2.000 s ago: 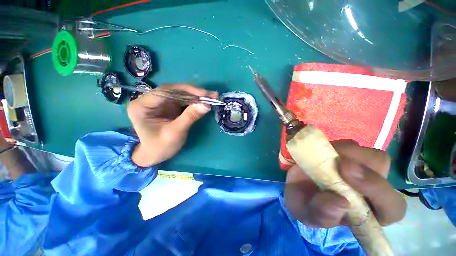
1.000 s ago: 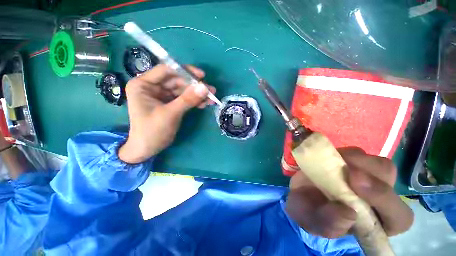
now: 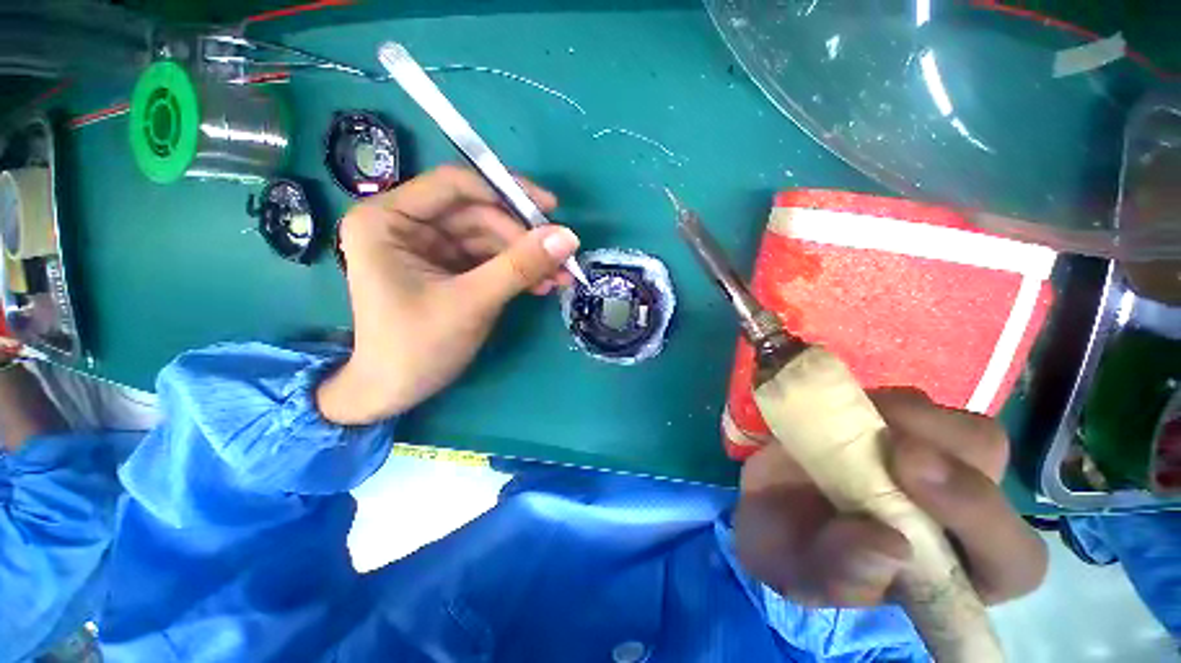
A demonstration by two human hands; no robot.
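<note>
A round black housing [image 3: 619,311] with a pale centre lies on a ragged whitish pad [image 3: 663,288] on the green mat. My left hand [image 3: 447,279] holds silver tweezers [image 3: 466,136]. Their points are at the upper left of the housing, and their flat wide end points up and left. My right hand [image 3: 894,499] holds the soldering iron [image 3: 829,421] by its cream, tape-wrapped handle. The iron's thin dark tip is above and right of the housing, apart from it, beside the red cloth [image 3: 894,292].
Two black housings [image 3: 363,156] lie near the green-flanged solder spool [image 3: 166,122]. Thin solder wire [image 3: 518,80] curls across the mat's back. A clear plastic hood [image 3: 933,117] covers the back right. Metal trays stand at the far left [image 3: 58,246] and right [image 3: 1075,447]. Another person's arm shows at lower left.
The tweezers have turned from nearly level to steeply slanted, wide end up, with their points still at the housing. My right hand and the iron have shifted only slightly.
</note>
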